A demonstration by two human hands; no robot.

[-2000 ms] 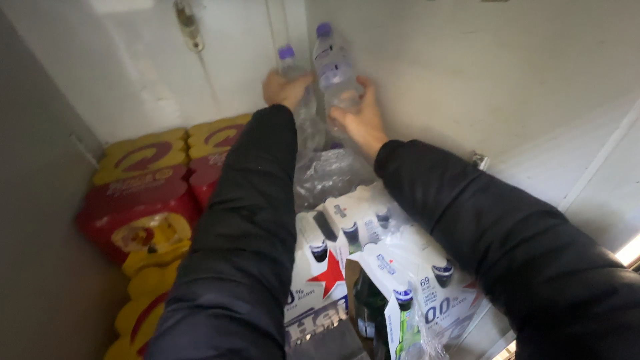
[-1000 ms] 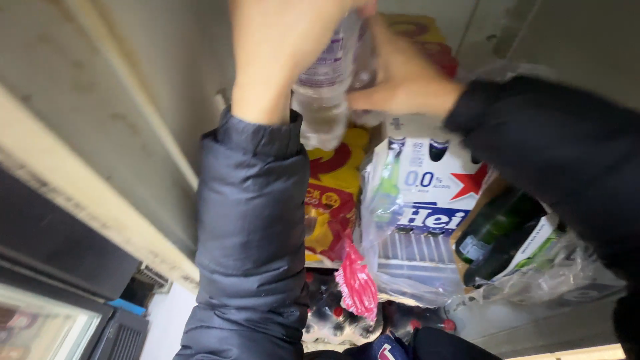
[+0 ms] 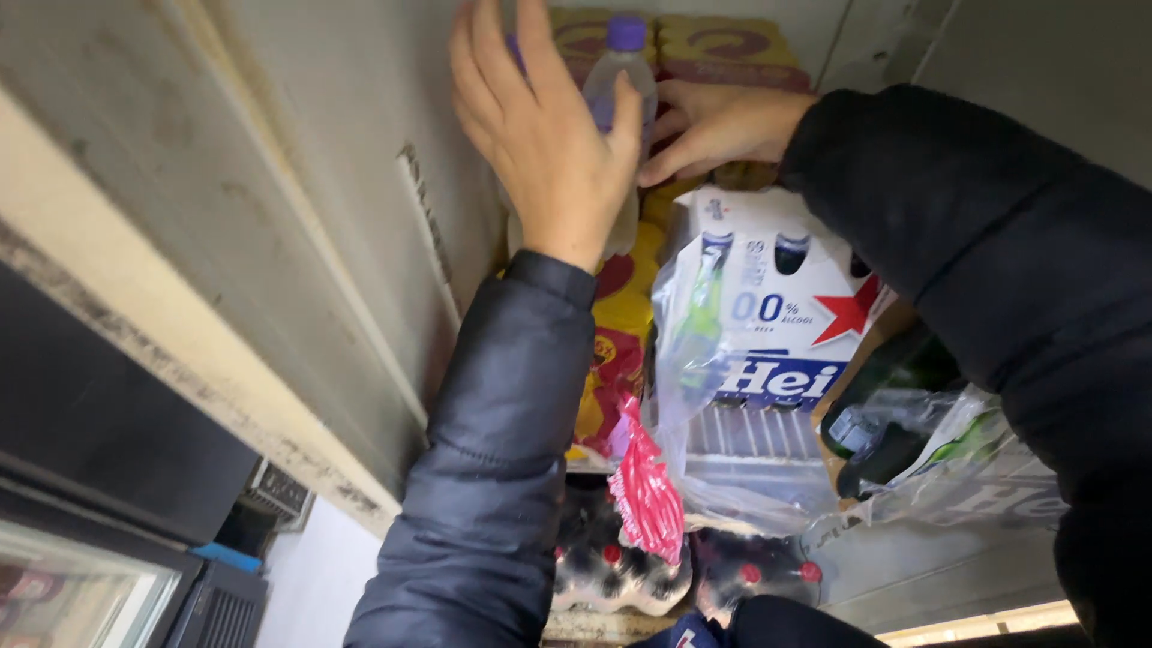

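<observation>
A clear plastic bottle with a purple cap [image 3: 623,76] stands upright between my hands, at the top middle of the view. My left hand [image 3: 551,135], its fingers spread and pointing up, lies against its left side, with the thumb near the bottle's shoulder. Behind those fingers shows part of another purple cap [image 3: 515,52]; most of that bottle is hidden. From the right, my right hand [image 3: 720,133] reaches the first bottle, thumb and fingers apart at its side. Whether either hand grips is unclear. Yellow and red shrink-wrapped packs [image 3: 724,49] are behind and below.
A white Heineken 0.0 carton [image 3: 774,297] in torn clear plastic stands below my hands. Right of it, dark green bottles [image 3: 900,396] lie in an opened carton. Crumpled pink plastic wrap [image 3: 648,490] hangs above wrapped packs of dark bottles with red caps [image 3: 621,558]. A metal wall [image 3: 333,180] rises at left.
Two seconds ago both hands were on two purple-capped bottles by the corner. The bottles have moved over to the yellow and red packs. The view has shifted strongly.
</observation>
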